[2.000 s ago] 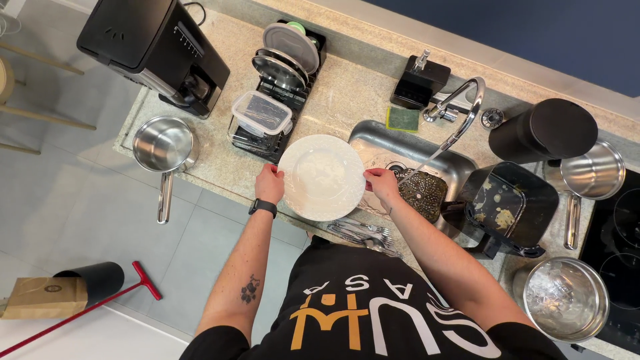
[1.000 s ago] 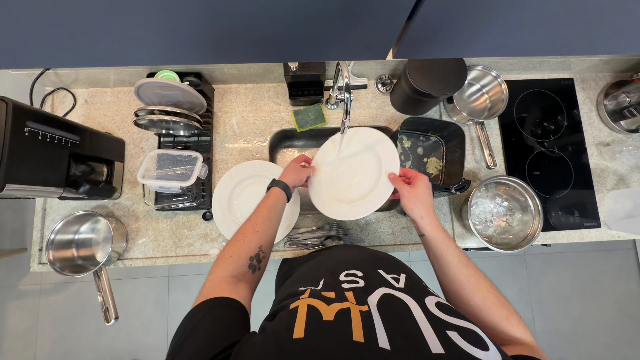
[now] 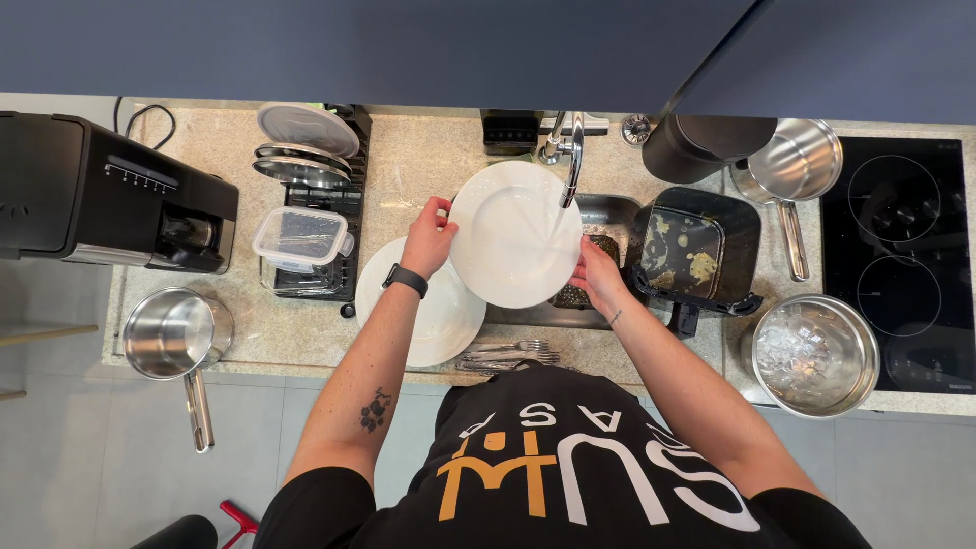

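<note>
A white plate (image 3: 512, 236) is held over the left part of the sink (image 3: 621, 210), under the chrome faucet (image 3: 573, 164), with a thin stream of water falling on it. My left hand (image 3: 429, 238) grips its left rim, and my right hand (image 3: 597, 276) grips its lower right rim. Another white plate (image 3: 415, 320) lies on the counter, partly beneath my left forearm. Several forks (image 3: 509, 352) lie at the counter's front edge. A dark perforated piece (image 3: 578, 293) in the sink is partly hidden by the held plate.
A soiled black air fryer basket (image 3: 686, 252) sits at the sink's right. Saucepans (image 3: 797, 164), a steel pot (image 3: 814, 356) and a cooktop (image 3: 896, 252) are further right. Left are a dish rack (image 3: 324, 202) with lids and a container, a saucepan (image 3: 171, 335) and a coffee machine (image 3: 114, 194).
Two seconds ago both hands held a plate left of the sink; one second ago a plate lay there and another was in both hands under the faucet. The held plate has since tilted or shifted slightly.
</note>
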